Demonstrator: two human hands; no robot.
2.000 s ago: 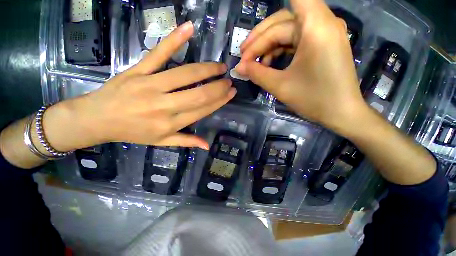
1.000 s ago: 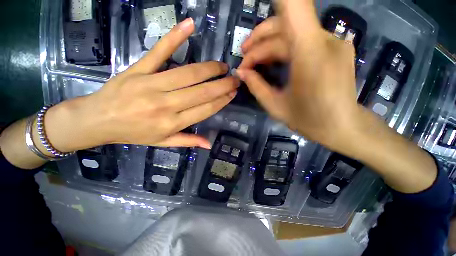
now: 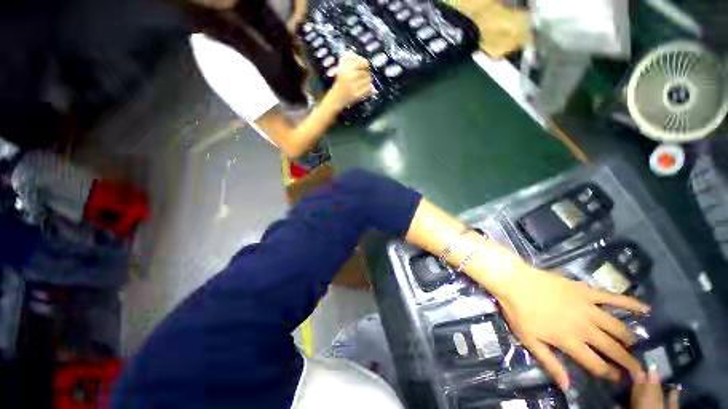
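My left hand (image 3: 563,323) lies spread, palm down, over the clear blister tray (image 3: 407,279) at the lower right, with no thing seen in it. My right hand (image 3: 648,395) shows only as fingertips at the bottom edge, close to my left fingertips; what it holds cannot be told. Black handset housings (image 3: 559,220) lie in the tray pockets around my left hand. One housing (image 3: 471,339) left of the hand shows a pale oval (image 3: 460,343) and a silvery rectangle. Another housing (image 3: 674,355) lies just right of my left fingertips.
At the top, a neighbouring worker's hand (image 3: 353,80) is at a black tray (image 3: 447,60) with rows of silvery pieces. A fan (image 3: 677,93) and a round badge (image 3: 666,160) are at the right. The green bench (image 3: 471,136) lies between trays; red objects (image 3: 116,209) are at the left.
The view has swung left, bringing in the neighbouring worker, floor and fan. My hands and the tray now appear lower right, and my right hand is mostly cut off.
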